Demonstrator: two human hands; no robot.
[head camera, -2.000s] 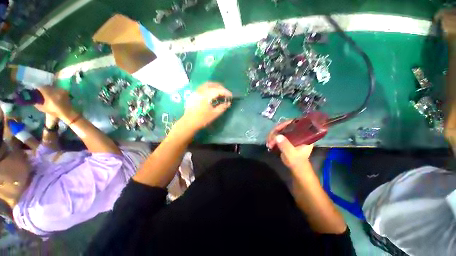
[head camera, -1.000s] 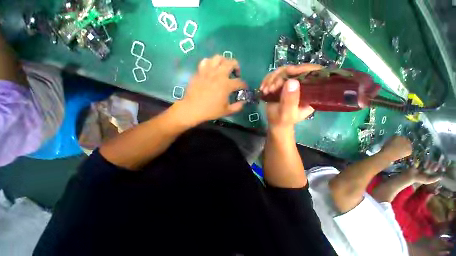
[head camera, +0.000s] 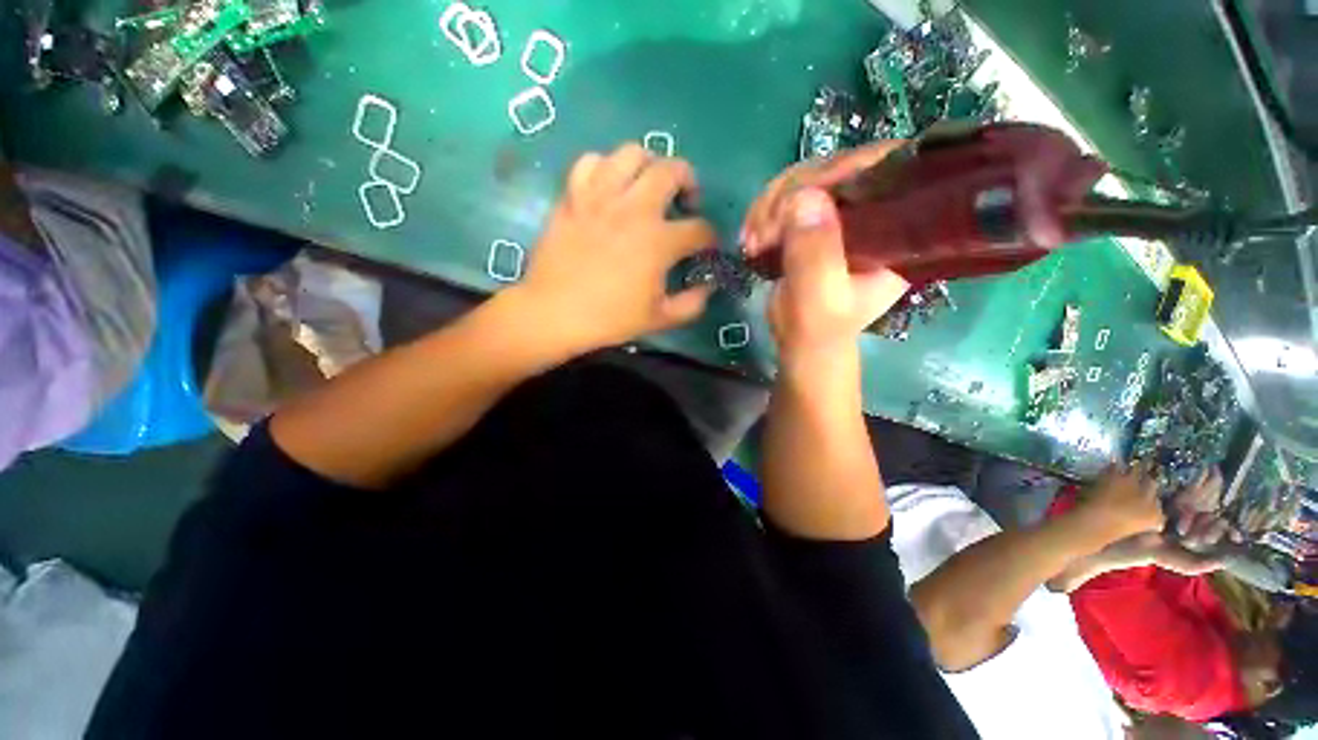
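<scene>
My right hand is closed around the dark red electric screwdriver, held sideways with its tip pointing left. My left hand holds a small dark electronic assembly between thumb and fingers, at the screwdriver's tip. Whether the bit touches the assembly is too small and blurred to tell. A pile of dark circuit assemblies lies behind the screwdriver, partly hidden by it. Thin white rounded frames lie flat on the green bench.
Green circuit boards are heaped at the upper left. A yellow item lies by the pale rail at the right. A person in white and one in red sit at the right; a lilac sleeve shows at the left.
Since two seconds ago, the screwdriver has come up beside the left hand's assembly. Over the last second both hands stay together; the screwdriver's rear has risen and the view has shifted slightly.
</scene>
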